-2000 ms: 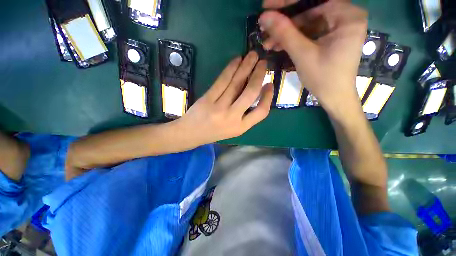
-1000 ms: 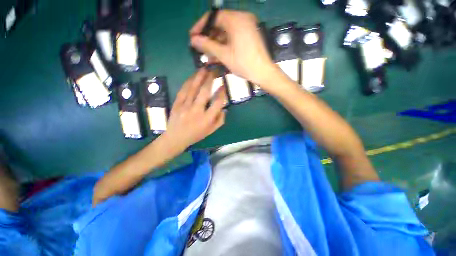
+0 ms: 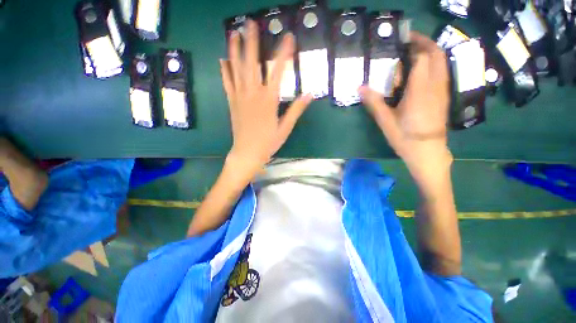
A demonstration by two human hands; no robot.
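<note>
A row of several black phone housings [image 3: 348, 58] lies side by side before me, round discs pointing away and white panels towards me. My left hand [image 3: 258, 94] is spread over the left end of the row, fingers apart, covering parts of two housings. My right hand [image 3: 424, 94] is at the right end, its thumb near the lower edge of the last housings and its fingers along the right side. A small pale piece shows by its fingertips, unclear. No pen-shaped tool can be made out; the right palm's underside is hidden.
Two housings [image 3: 175, 88] lie side by side left of the row, with an overlapping group [image 3: 104, 55] beyond them. A jumbled housing pile [image 3: 513, 49] lies at the right. The green bench [image 3: 208, 142] ends before my torso. Another person's blue sleeve [image 3: 69, 208] is at the left.
The dark pen-shaped tool is no longer visible. My right hand has left the disc end and moved to the row's right end. My left hand has spread its fingers. The camera view has shifted.
</note>
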